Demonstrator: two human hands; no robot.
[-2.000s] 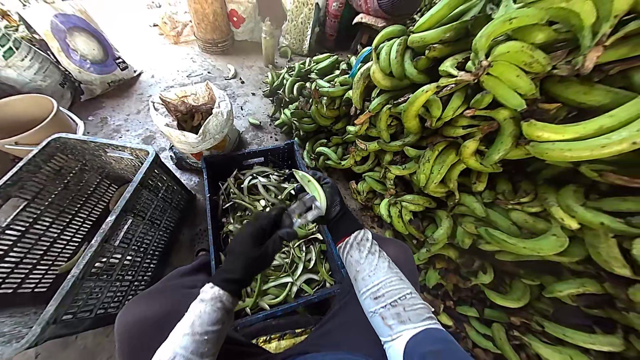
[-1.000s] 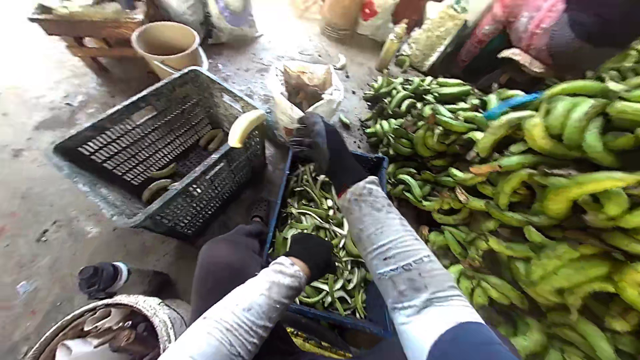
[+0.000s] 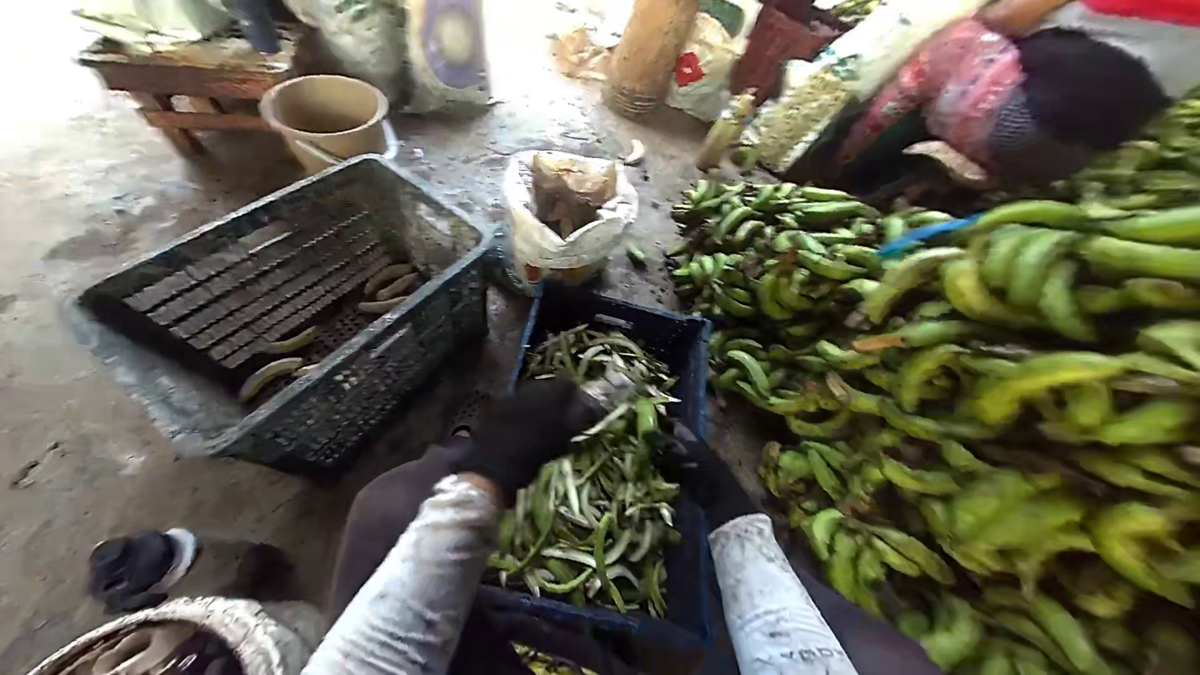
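Note:
My left hand point(image 3: 530, 433), in a black glove, is bent over the left edge of the blue plastic crate point(image 3: 701, 375). A blurred greyish thing point(image 3: 607, 389) lies at its fingertips; whether the hand grips it, I cannot tell. My right hand point(image 3: 696, 469), also black-gloved, is at the crate's right side, its fingers on a green plantain point(image 3: 647, 417) that stands roughly upright between the hands. Green and pale peel strips point(image 3: 600, 525) fill much of the crate below them. To the left, a large dark plastic crate point(image 3: 366, 366) holds several peeled plantains point(image 3: 270, 375).
Green plantains point(image 3: 994, 375) are heaped along the right side. Beyond the blue crate stands a white sack point(image 3: 562, 239); a beige bucket point(image 3: 328, 117) is behind the large crate. A round container point(image 3: 178, 623) sits at lower left. Another person point(image 3: 984, 103) bends at upper right.
The peeled plantain in the air by the large crate one second ago is gone from there. My right hand has come back from the blue crate's far end; a green plantain is now at its fingers.

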